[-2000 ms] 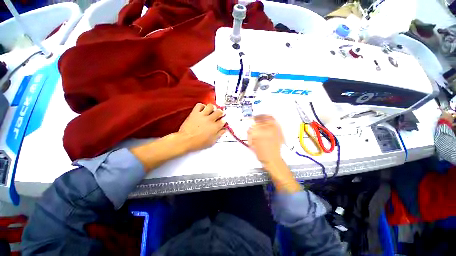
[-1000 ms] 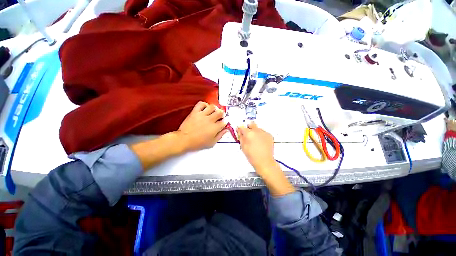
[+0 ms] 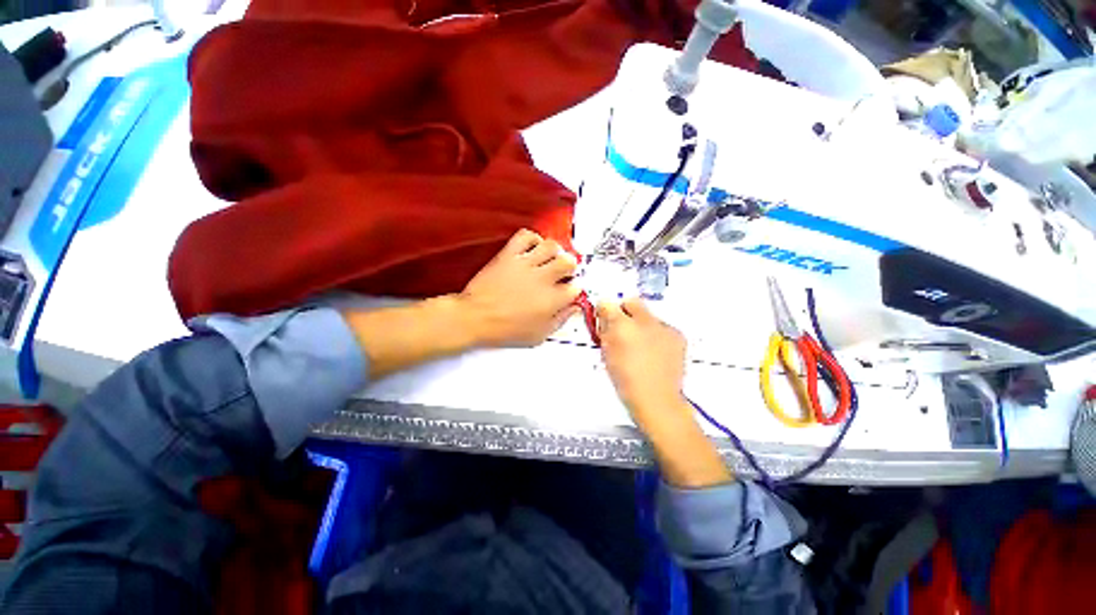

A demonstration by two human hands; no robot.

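Observation:
The dark red garment (image 3: 361, 234) lies in a large heap left of the needle. My left hand (image 3: 525, 292) presses on its narrow end beside the presser foot (image 3: 615, 255), fingertips pinching the edge. My right hand (image 3: 643, 351) is just right of it, its fingertips closed on a thin dark red strip (image 3: 589, 317) that runs between the two hands. The hands are close together but apart. The fingertips partly hide what they pinch.
Scissors (image 3: 806, 375) with yellow and red handles lie right of my right hand. A dark cord (image 3: 736, 442) loops around them and over the edge ruler (image 3: 505, 436). The JACK sewing machine (image 3: 829, 228) stands behind. A blue bin (image 3: 340, 511) is below the table.
The whole view has shifted and tilted. My right hand has come in from the right towards the left hand, and the red strip between them is shorter. The left hand stays at the cloth.

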